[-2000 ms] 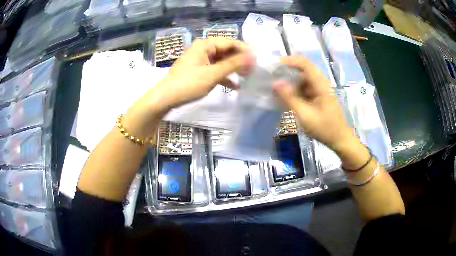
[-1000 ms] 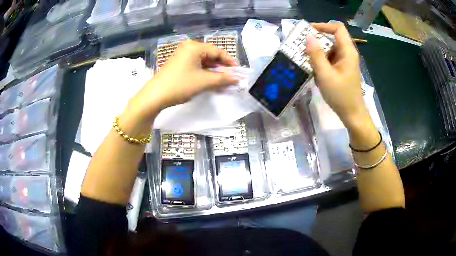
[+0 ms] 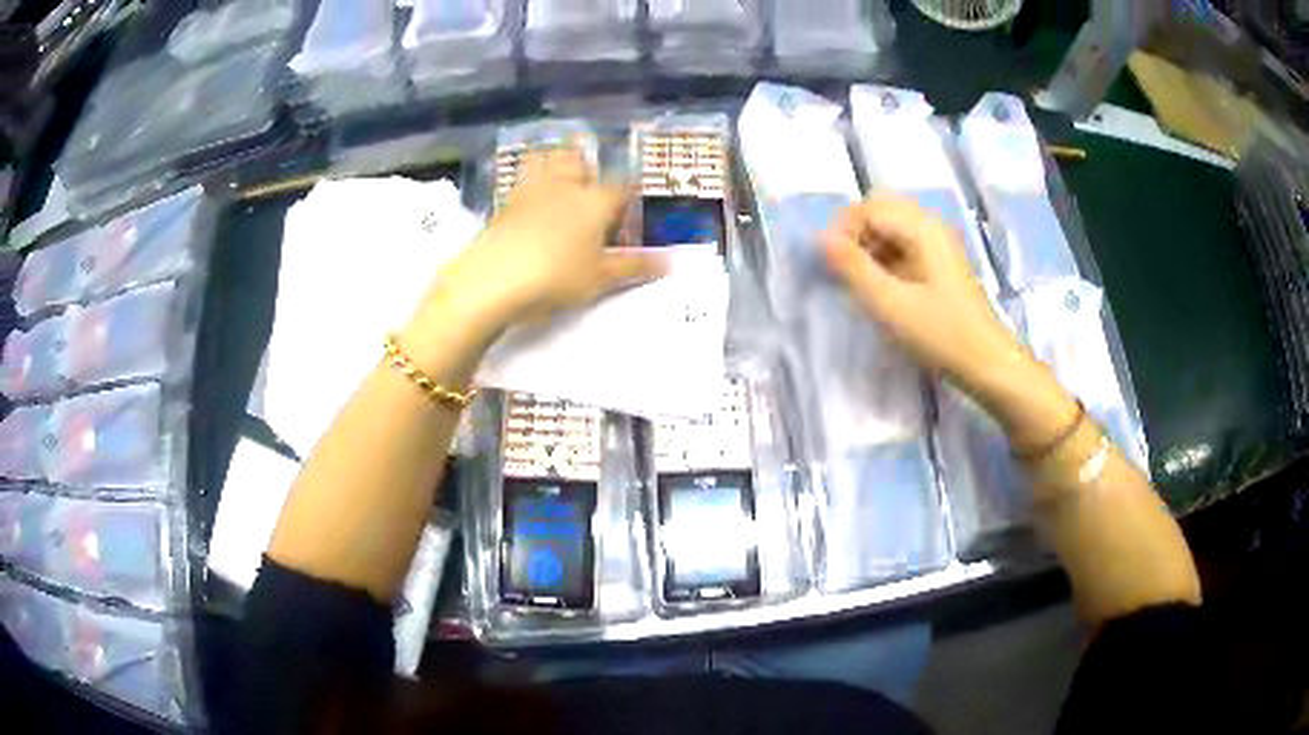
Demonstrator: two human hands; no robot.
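A clear blister tray [image 3: 660, 626] holds phones in two rows. Unbagged phones with gold keypads lie at its left, including one at the lower left [image 3: 550, 543] and one beside it [image 3: 706, 534]. A bagged phone [image 3: 883, 495] lies in the third lower pocket. My left hand [image 3: 553, 244] is over the upper left phones, its thumb on a few white plastic sleeves [image 3: 617, 345] that lie across the tray's middle. My right hand [image 3: 912, 280] is above the bagged phones with fingers curled; nothing shows in it.
A stack of empty bags [image 3: 352, 287] lies left of the tray on the green mat [image 3: 1199, 287], with a smaller pile [image 3: 256, 510] nearer me. Trays of bagged phones stand at far left [image 3: 101, 431] and along the back [image 3: 582, 36]. Stacked trays [image 3: 1263, 259] are at right; a fan [image 3: 969, 12] shows behind.
The phone that my right hand held is no longer in it, and the third lower pocket, empty a second ago, holds a bagged phone. My left hand has stayed with the sleeves. The view has shifted slightly.
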